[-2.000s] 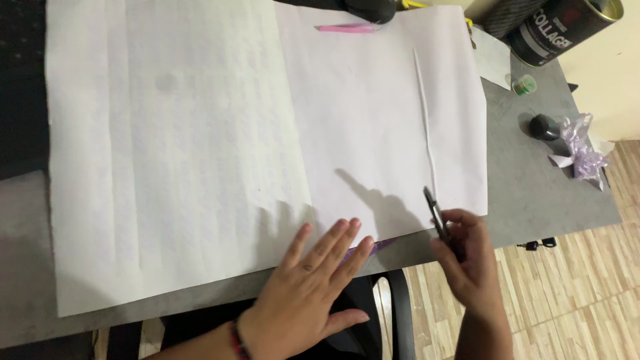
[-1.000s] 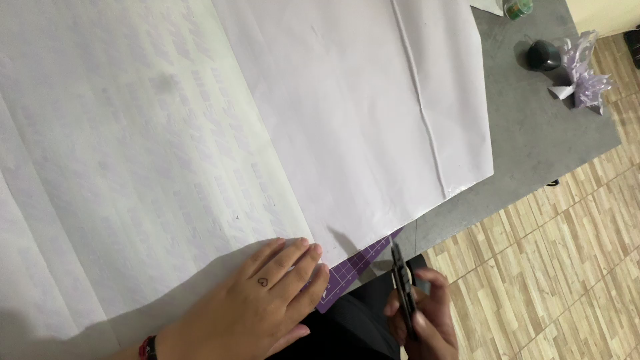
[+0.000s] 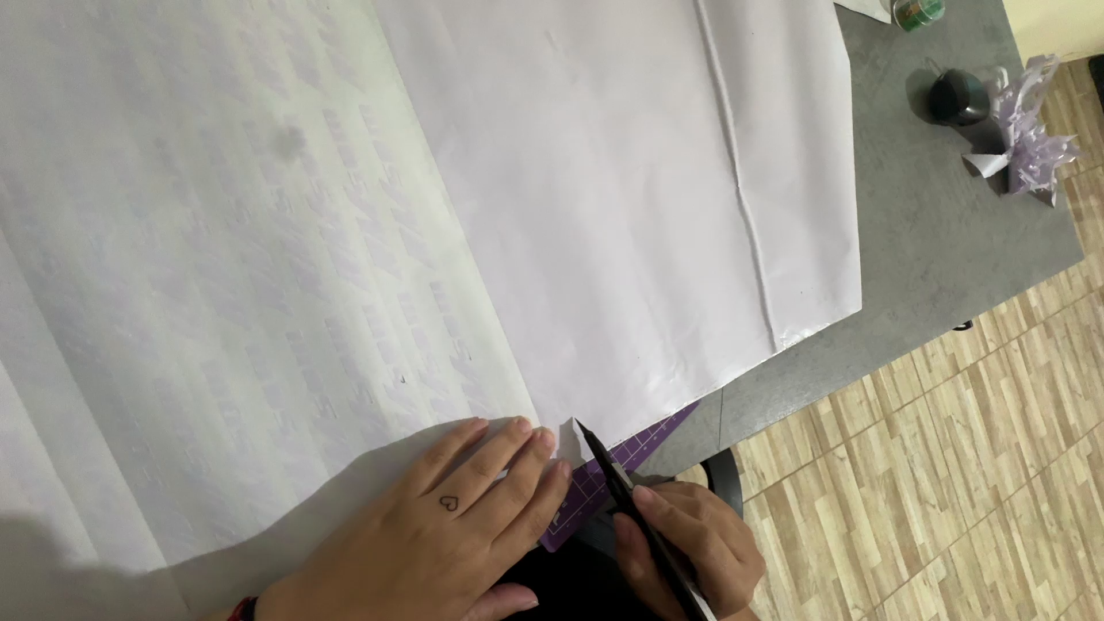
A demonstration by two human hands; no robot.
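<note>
My left hand (image 3: 466,509) lies spread with its fingertips on the lower edge of a large white paper sheet (image 3: 259,259), near the seam with a smoother pale lilac sheet (image 3: 604,216). In my right hand (image 3: 690,543) is a slim black craft knife or similar cutting tool (image 3: 634,500); its pointed tip is at the pale sheet just right of my left fingertips. A long raised crease (image 3: 742,198) runs down the pale sheet. Beneath its lower edge a purple cutting mat (image 3: 651,444) with a printed grid shows.
The grey table (image 3: 940,250) carries a dark rounded object (image 3: 959,97), a crumpled lilac ribbon or film bow (image 3: 1026,138) and a small green container (image 3: 918,13) at the right. Its edge borders the wood-patterned floor (image 3: 914,457). A dark chair part (image 3: 724,483) is below.
The tool in my right hand has moved from beyond the paper's lower edge onto the sheet beside my left hand. Compared with two seconds ago, the view is closer to the paper.
</note>
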